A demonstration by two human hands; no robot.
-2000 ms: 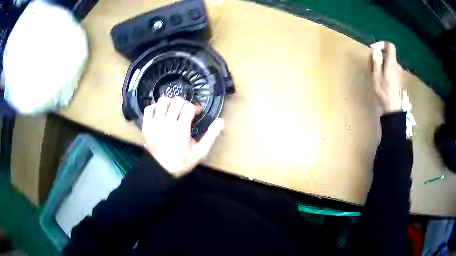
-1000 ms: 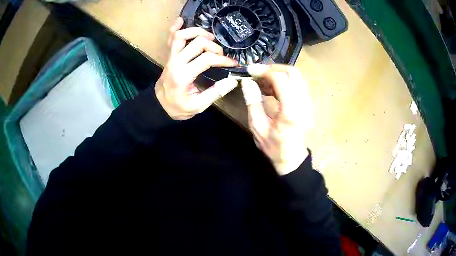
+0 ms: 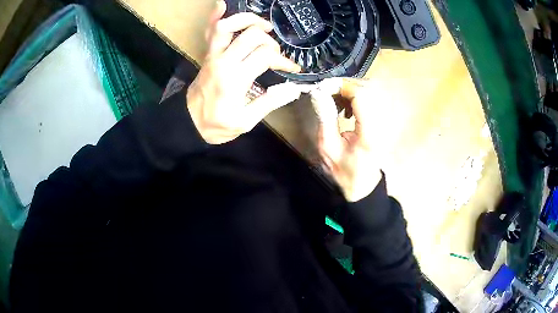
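Observation:
A black fan head (image 3: 342, 52) with a radial grille and a dark centre lies at the top of the view, cut off by the frame's edge. Its black base (image 3: 416, 27) with round buttons is joined on the right. My left hand (image 3: 235, 85) grips the fan's near left rim, thumb at the front edge. My right hand (image 3: 342, 131) has thumb and forefinger pinched at the near rim, touching the left thumb tip. A small pale bit shows between the fingertips, probably a white strip; it is mostly hidden and washed out.
Pale strips (image 3: 466, 182) lie scattered on the tan bench to the right. Beyond them are a green stick (image 3: 459, 256), another black fan (image 3: 494, 235) and a blue box (image 3: 500, 279). A green belt (image 3: 474, 79) runs along the far side. A green crate (image 3: 92, 61) is at left.
My right hand came from the far right of the bench to the fan's rim. The fan now lies turned, with its base at right. Over the last second both hands stayed at the near rim.

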